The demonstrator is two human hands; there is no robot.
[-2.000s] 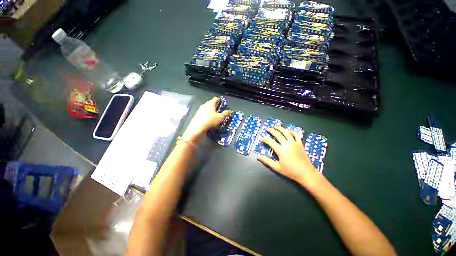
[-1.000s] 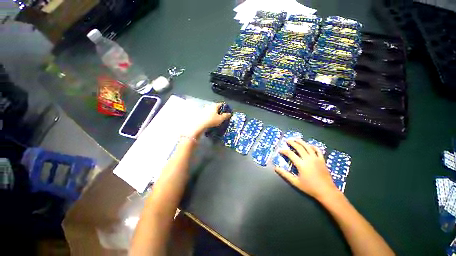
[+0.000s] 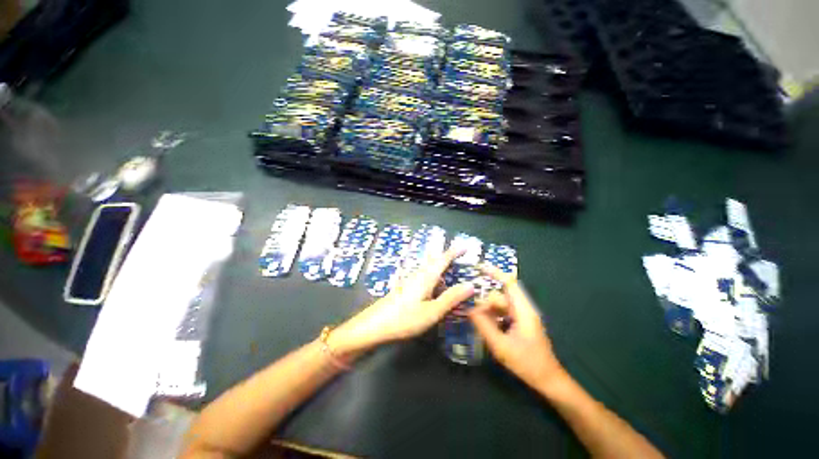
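Note:
Several blue keypad boards with white pads point(image 3: 354, 251) lie side by side in a slanting row on the table. My left hand point(image 3: 404, 312) is bare, its fingers over the right part of the row. My right hand point(image 3: 519, 336) is bare and close beside it, fingers bent near the left fingertips. A darker board or bundle point(image 3: 462, 342) shows between and below the hands; its upper part is hidden by fingers. Blur hides whether either hand grips it.
A black tray point(image 3: 546, 134) holding stacked boards point(image 3: 382, 103) stands behind the row. White dome sheets point(image 3: 144, 287) and a smartphone point(image 3: 101, 253) lie left, with a red packet point(image 3: 38, 224). Domed boards point(image 3: 718, 291) are piled right. Empty black trays point(image 3: 691, 81) stand back right.
The view has shifted to the right. My left hand has left the row's left end and the dark bundle there is gone. Both hands are now together at the row's right end.

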